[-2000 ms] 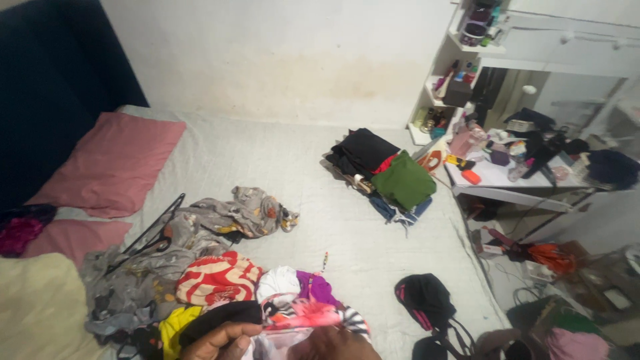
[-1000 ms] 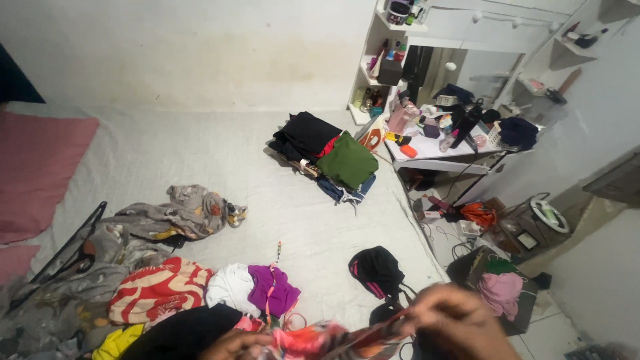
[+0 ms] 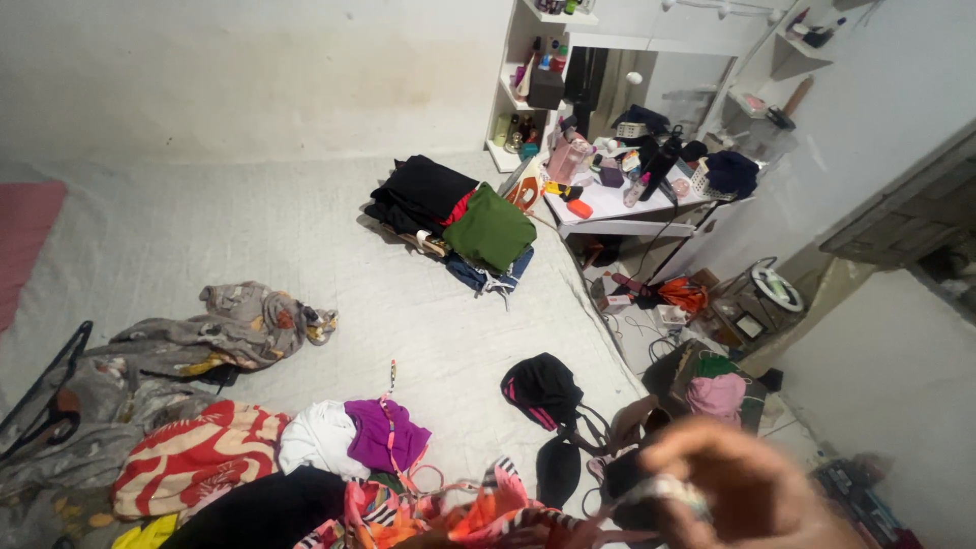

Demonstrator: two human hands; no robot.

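A blurred right hand of mine [image 3: 732, 488] is raised at the lower right, with a thin strip of cloth between its curled fingers. The strip seems to run to a pink and orange patterned garment [image 3: 457, 511] at the bottom centre, which has striped ties. My left hand cannot be seen. Left of that garment lie a black cloth [image 3: 259, 507], a red and cream patterned cloth [image 3: 202, 457], a white cloth [image 3: 320, 438] and a purple cloth [image 3: 385, 435]. Black bras [image 3: 541, 389] lie beyond my right hand.
Folded clothes, with a green one [image 3: 492, 229] on top, sit on the bed [image 3: 305, 229]. A grey patterned cloth [image 3: 252, 328] and a black hanger [image 3: 57, 389] lie left. A cluttered dressing table [image 3: 618, 217] stands beyond the bed's edge; a box with clothes [image 3: 679, 374] is on the floor.
Both hands were at the patterned garment two seconds ago. My right hand has moved out to the right, and my left hand has gone from view. The view has swung to the right.
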